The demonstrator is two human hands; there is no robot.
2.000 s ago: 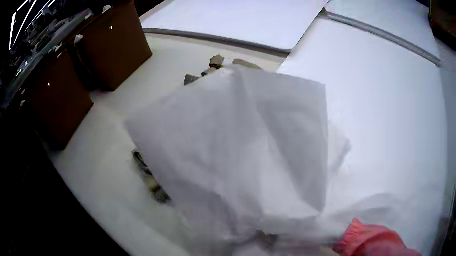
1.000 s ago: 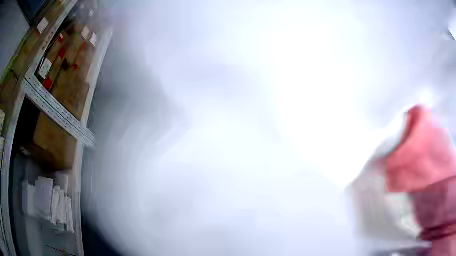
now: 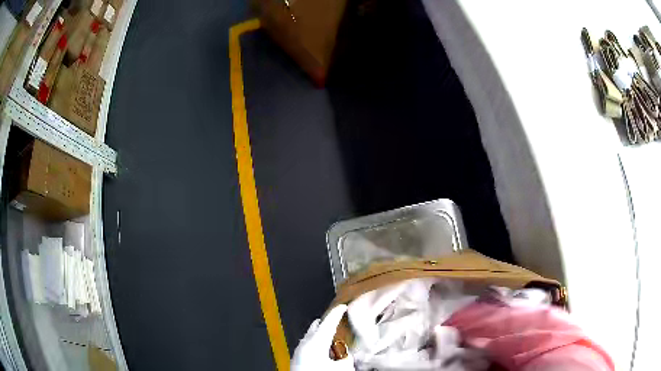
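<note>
A brown handbag (image 3: 449, 267) lies at the bottom of the view with its opening towards me. Crumpled white tissue paper (image 3: 406, 319) fills the opening. My left hand (image 3: 319, 344), in a white glove, is at the bag's left rim, partly cut off by the lower edge; its fingers' hold is unclear. My right hand is hidden in the bag and paper; only its pink sleeve (image 3: 522, 337) shows, reaching into the opening. A grey metallic stool (image 3: 456, 217) stands just beyond the bag.
A white table (image 3: 522, 145) runs along the right, with rolled straps (image 3: 630, 87) and a thin dark cord (image 3: 629, 196) on it. An open-looking carton (image 3: 308, 32) stands on the floor at the top. Yellow tape (image 3: 248, 188) marks the aisle. A shelf (image 3: 61, 134) with cartons stands left.
The view has turned from the table to the aisle and stool. The large lifted tissue sheet is gone from view; crumpled tissue is now in a bag, with the right sleeve reaching in.
</note>
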